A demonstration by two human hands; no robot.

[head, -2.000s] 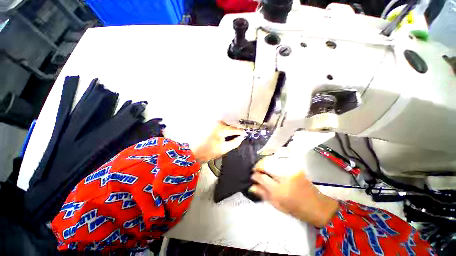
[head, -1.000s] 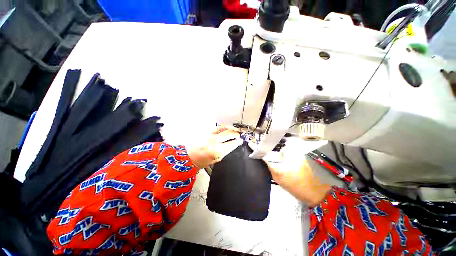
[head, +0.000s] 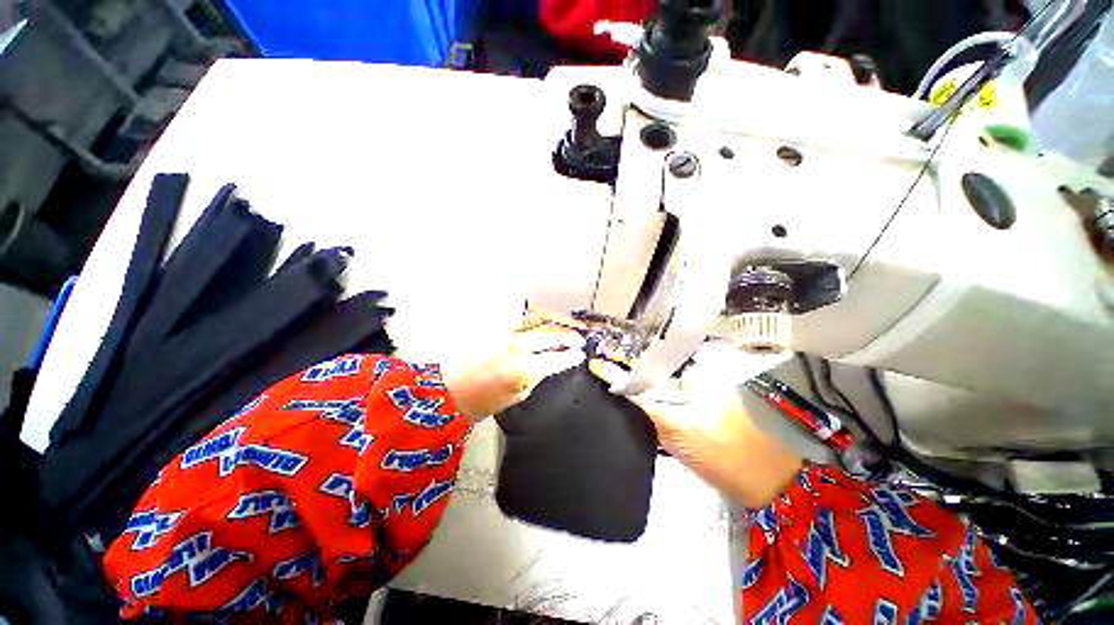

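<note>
A black fabric panel (head: pixel 577 458) with rounded lower corners lies flat on the machine table, its narrow upper end at the presser foot (head: pixel 611 338). My left hand (head: pixel 507 370) is at the panel's upper left edge, fingertips close to the foot, pressing or holding the cloth. My right hand (head: pixel 709 427) is at the upper right edge, its fingers on the cloth beside the foot and partly hidden by the machine's needle guard. No zipper teeth can be made out on the panel.
A fanned pile of black fabric strips (head: pixel 208 317) lies at left. The white sewing machine (head: pixel 892 244) fills the right. A red and black tool (head: pixel 800 409) and dark cords lie under its arm. A glossy black heap (head: pixel 1051 537) is at the right edge. A blue crate (head: pixel 354 27) stands behind.
Two seconds ago the panel was bunched and angled, with my right hand lower on it. It now lies spread flat, and my right hand has moved up toward the foot.
</note>
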